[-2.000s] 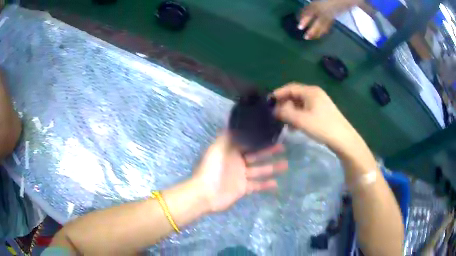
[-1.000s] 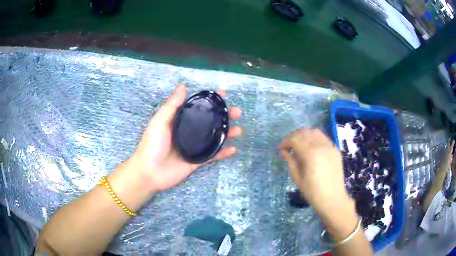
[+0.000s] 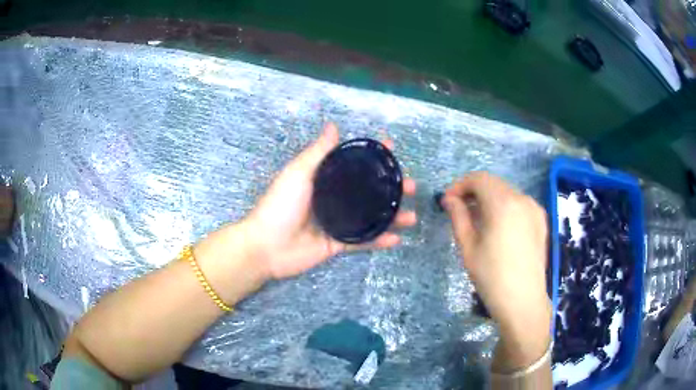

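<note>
A round glossy black housing (image 3: 357, 190) lies face up in my left hand (image 3: 294, 217), held by the palm and fingers above the bubble wrap. My right hand (image 3: 500, 247) is to the right of it, apart from it, and pinches a small black insert (image 3: 440, 200) between thumb and fingertip. Part of another dark piece (image 3: 480, 305) shows beside my right hand, mostly hidden by it.
Bubble wrap (image 3: 153, 145) covers the worktop. A blue bin (image 3: 555, 228) of small black pieces stands at the right, a clear blister tray (image 3: 662, 263) beyond. A teal scrap (image 3: 345, 341) lies near the front edge. The green conveyor belt (image 3: 366, 38) carries black units.
The housing went from both hands' touch at two seconds ago to my left hand alone. Since one second ago, the hands, bin and teal scrap appear further right, and the insert now shows at my right fingertips.
</note>
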